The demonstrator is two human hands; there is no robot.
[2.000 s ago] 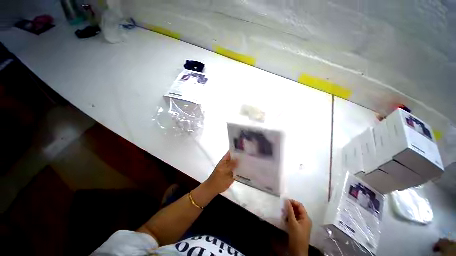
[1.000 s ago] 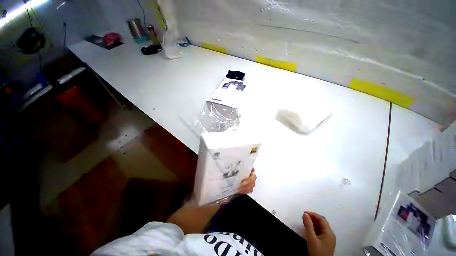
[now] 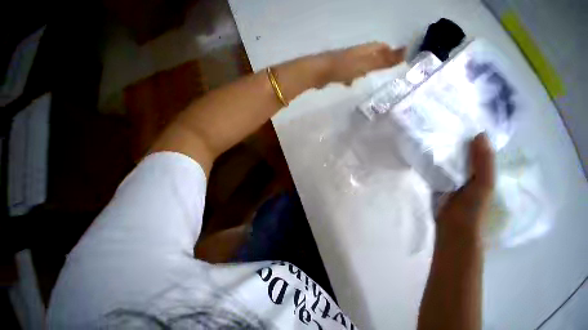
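A white product box (image 3: pixel 445 109) with a blurred dark purple picture lies tilted in my right hand (image 3: pixel 467 193), whose thumb is on its face. Shiny clear plastic (image 3: pixel 361 155) hangs off its near-left side. Another film-covered box (image 3: pixel 387 93) shows partly beneath it, mostly hidden. My left hand (image 3: pixel 371 58) is stretched out flat beside the boxes, fingers towards them and blurred; it holds nothing that I can see. The black item (image 3: pixel 441 37) lies just behind the boxes.
A whitish pile of empty bags (image 3: pixel 525 206) lies on the white table (image 3: pixel 361 258), right of my right hand. Yellow tape (image 3: pixel 532 55) marks the pale wall at the upper right. The table edge and brown floor (image 3: pixel 161 90) are at the left.
The view has swung left and closer. The box has moved from my left hand to my right hand, over the box lying by the black item. My left hand has let go and reaches forward.
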